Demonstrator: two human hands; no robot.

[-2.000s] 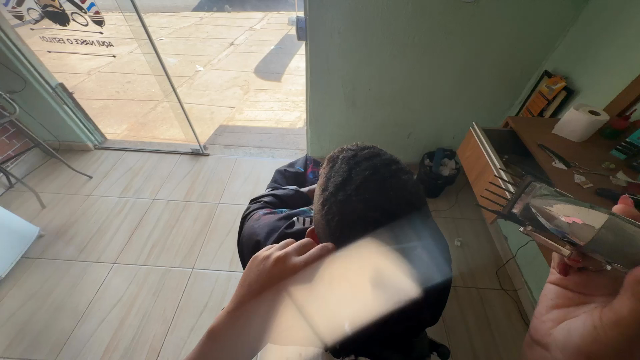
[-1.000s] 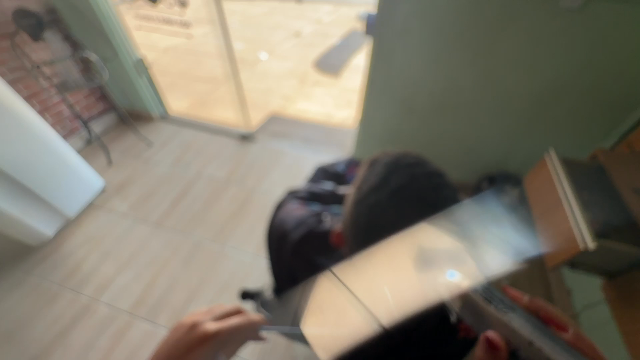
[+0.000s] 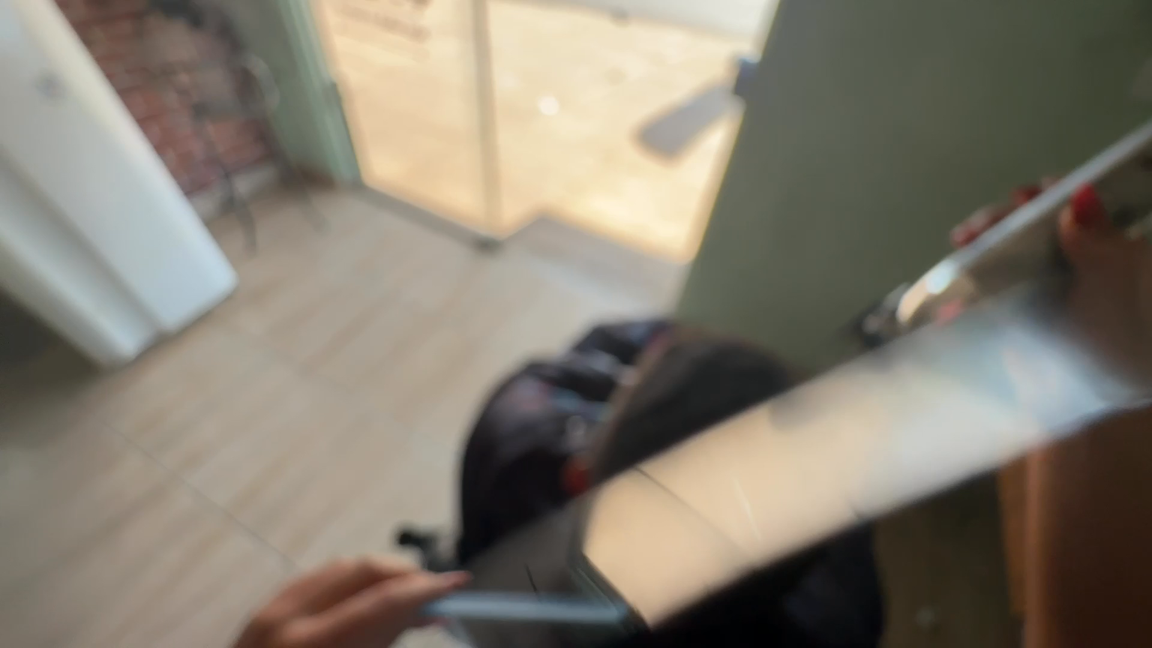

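A person with short dark hair [image 3: 702, 396] sits below me, wearing a dark garment or cape [image 3: 513, 468]. At the bottom left, my left hand [image 3: 346, 603] pinches the end of a slim pale-blue object [image 3: 540, 608], its kind unclear in the blur. Up at the right, my right hand [image 3: 1093, 234], with red nails, holds a long shiny object [image 3: 972, 256] that has a dark end towards the person. A bright, see-through reflective band [image 3: 774, 477] runs diagonally across the view and hides part of the head and body.
Beyond the person are a glass door [image 3: 486, 117] and a green wall [image 3: 900, 117]. A white piece of furniture [image 3: 117, 180] stands at the left near a brick wall [image 3: 162, 99] and a thin-legged stool or chair. Brown furniture [image 3: 1089, 522] is at the lower right, above tiled floor [image 3: 270, 423].
My left hand, on the person's head near the ear two seconds ago, is now off to the left. My right hand has risen with its object since a second ago. The view has swung left.
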